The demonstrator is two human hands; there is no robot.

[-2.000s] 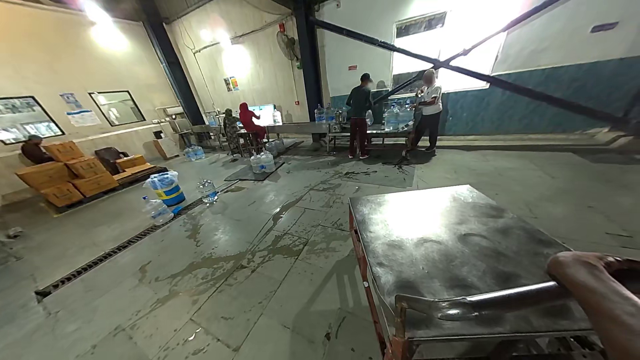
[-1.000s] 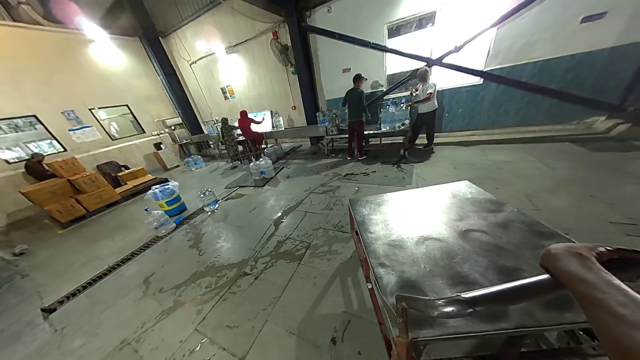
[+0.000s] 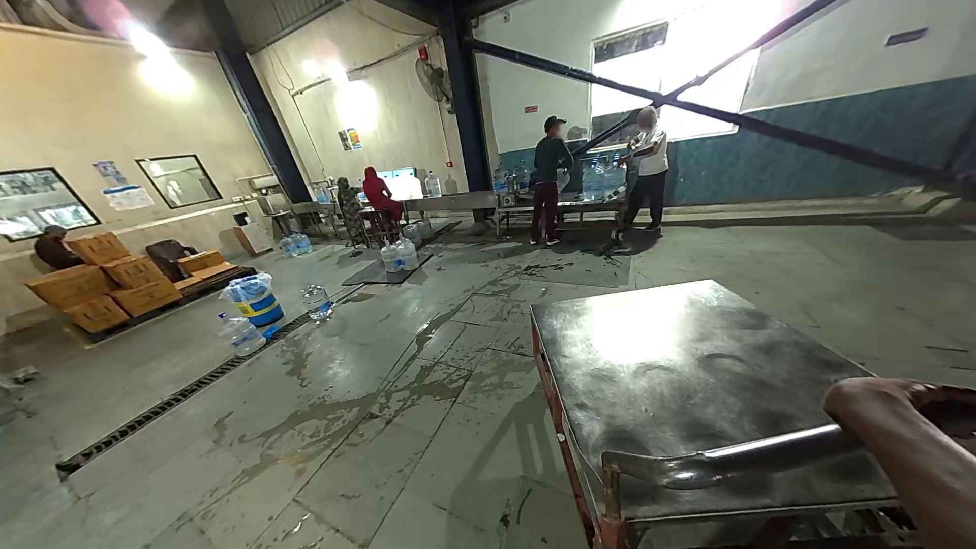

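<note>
My right hand [image 3: 877, 404] is at the right edge, closed over the metal push handle [image 3: 732, 460] of a trolley; its fingers are mostly hidden. The trolley has a flat, shiny metal top [image 3: 686, 374] with nothing standing on it, and a reddish frame shows along its left side. The handle runs across the near end of the top, bent down at its left corner. My left hand is out of the frame.
A drain channel [image 3: 183, 393] crosses the wet floor. Beside it are a blue-and-yellow drum [image 3: 261, 306] and water bottles [image 3: 242, 335]. Cartons [image 3: 133, 273] are stacked left. Two people stand at a bench with bottles; a person in red [image 3: 381, 197] sits farther left. More bottles [image 3: 399, 255] stand mid-floor.
The person in white at the bench has shifted the arms slightly. My right hand stays on the trolley handle.
</note>
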